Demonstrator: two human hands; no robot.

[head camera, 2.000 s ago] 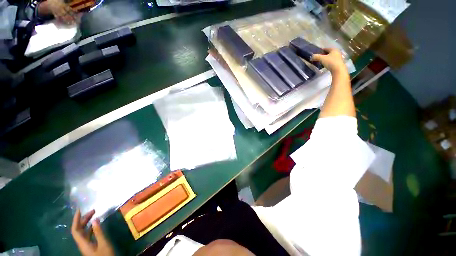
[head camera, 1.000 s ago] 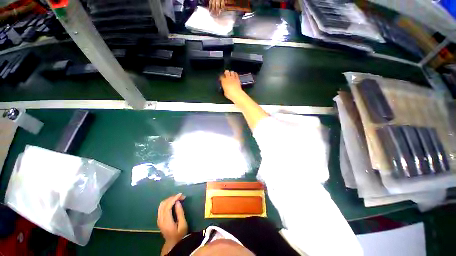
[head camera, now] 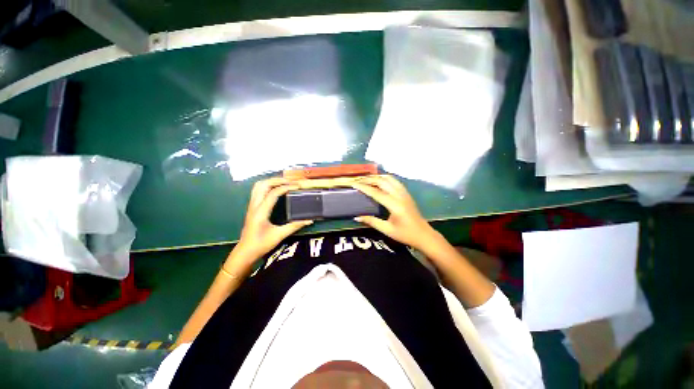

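Observation:
A dark oblong housing [head camera: 333, 205] lies at the bench's front edge, over the fixture, and covers its recess. The fixture's orange-red bar [head camera: 331, 171] shows along the far side. My left hand [head camera: 265, 209] holds the housing's left end, and my right hand [head camera: 392, 209] holds its right end, fingers along the far side and thumbs on the near side. Beyond the hands lies a clear plastic sheet [head camera: 289, 133] under strong glare. A stack of whitish film sheets [head camera: 435, 106] lies right of it. I cannot tell whether a film piece is on the housing.
A tray [head camera: 593, 76] with dark housings sits on layered sheets at the far right. A crumpled white bag [head camera: 68, 209] and a dark block [head camera: 59, 118] are at the left. A white rail [head camera: 251, 30] runs behind. Red stools [head camera: 84, 296] and a white sheet [head camera: 580, 273] are below.
My right hand has come back from the line surface beyond the rail to the fixture. My left hand has moved there too. A housing now covers the orange recess. The view has tilted down.

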